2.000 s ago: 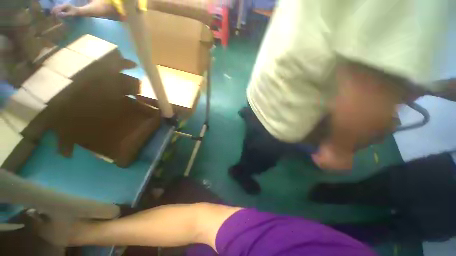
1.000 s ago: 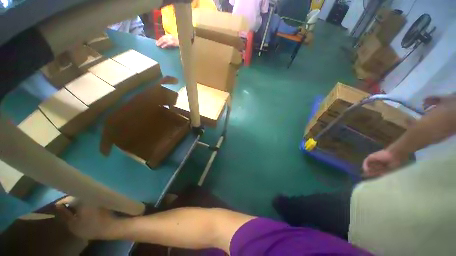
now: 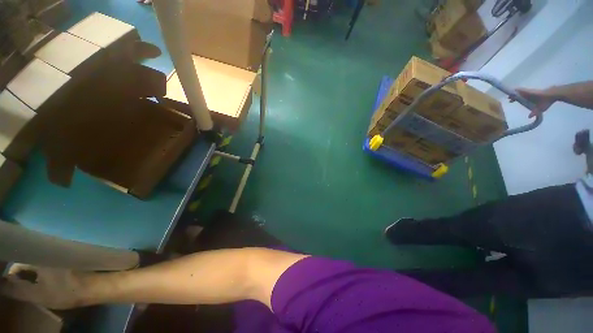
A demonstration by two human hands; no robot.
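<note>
My right hand is at the lower left edge, blurred and partly behind a slanting cream post. It lies over a brown cardboard piece, cut off by the picture's edge. Whether its fingers grip the cardboard cannot be told. My left hand is not in view. An open brown mailer box lies on the dark green table beyond my hand, its lid spread to the left. A curved row of closed boxes stands behind it.
A rack post slants down to the table edge. A larger open carton stands behind it. At right, a person's hand holds a blue trolley's handle; the trolley carries stacked cartons.
The view has shifted, and the table's things sit further left than a second ago. The person in the pale top has moved right, uncovering the trolley. My right hand stays by the lower post.
</note>
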